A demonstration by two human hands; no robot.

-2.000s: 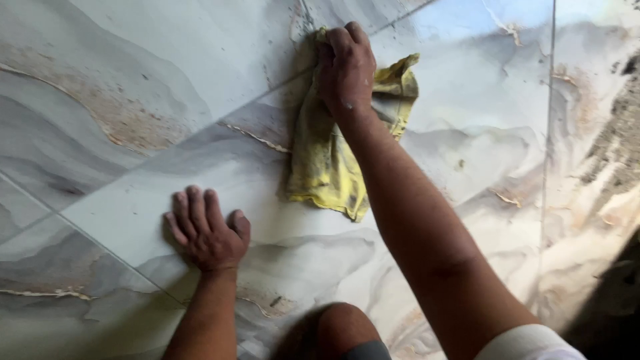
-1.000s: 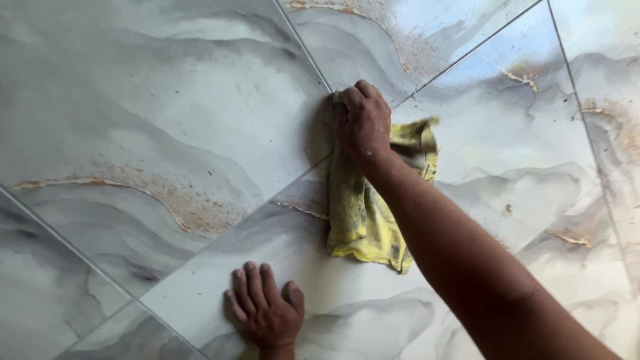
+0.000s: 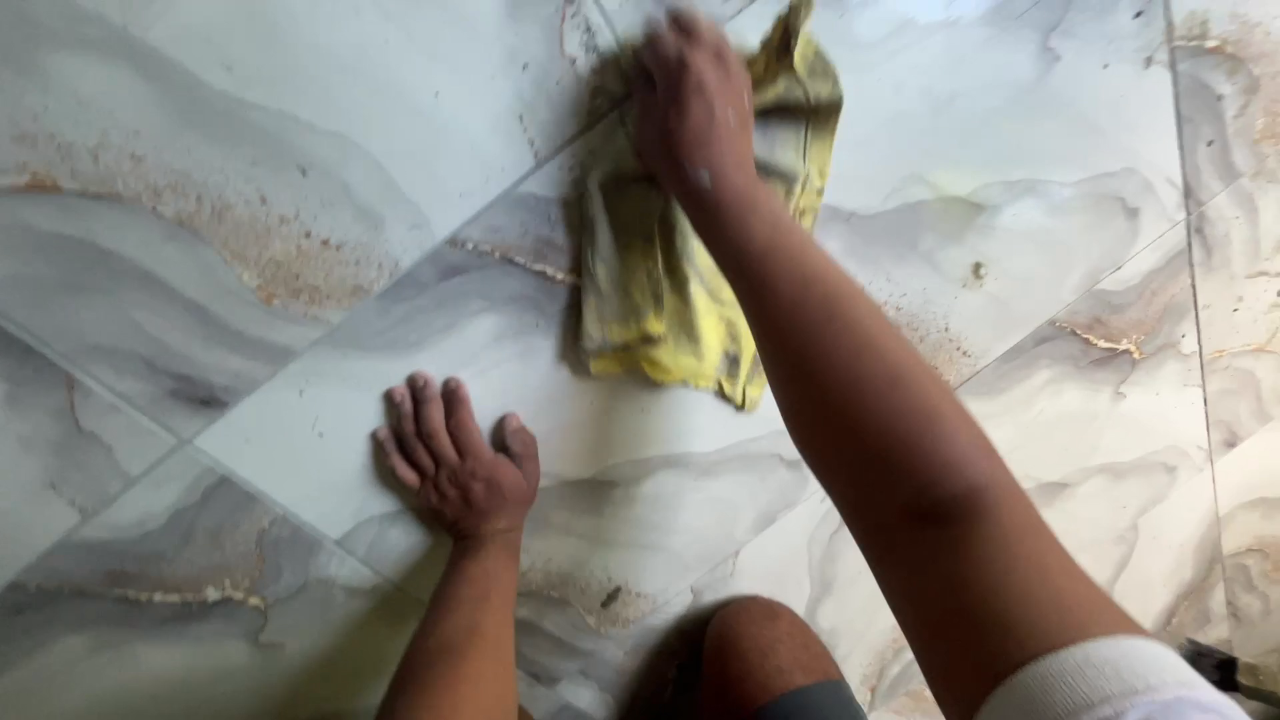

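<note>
My right hand (image 3: pixel 693 105) is closed on the top part of a yellow cloth (image 3: pixel 655 290), soiled with dark grey stains, and presses it against the marble-patterned floor tiles (image 3: pixel 1000 230). The cloth lies spread below and to the right of the fist; its upper right corner stands up in a fold. The fingertips are blurred. Lower left of the cloth, my left hand (image 3: pixel 462 455) rests flat on a tile, palm down with fingers apart and nothing in it.
My bare knee (image 3: pixel 768 655) is at the bottom edge. Thin grout lines (image 3: pixel 530 175) run between the tiles. Small dark specks and a spot (image 3: pixel 978 271) mark the surface. A dark object (image 3: pixel 1210 662), unclear in kind, lies at the lower right.
The view has shifted. My right hand stays closed on the yellow cloth in all frames, and my left hand stays flat on the tile.
</note>
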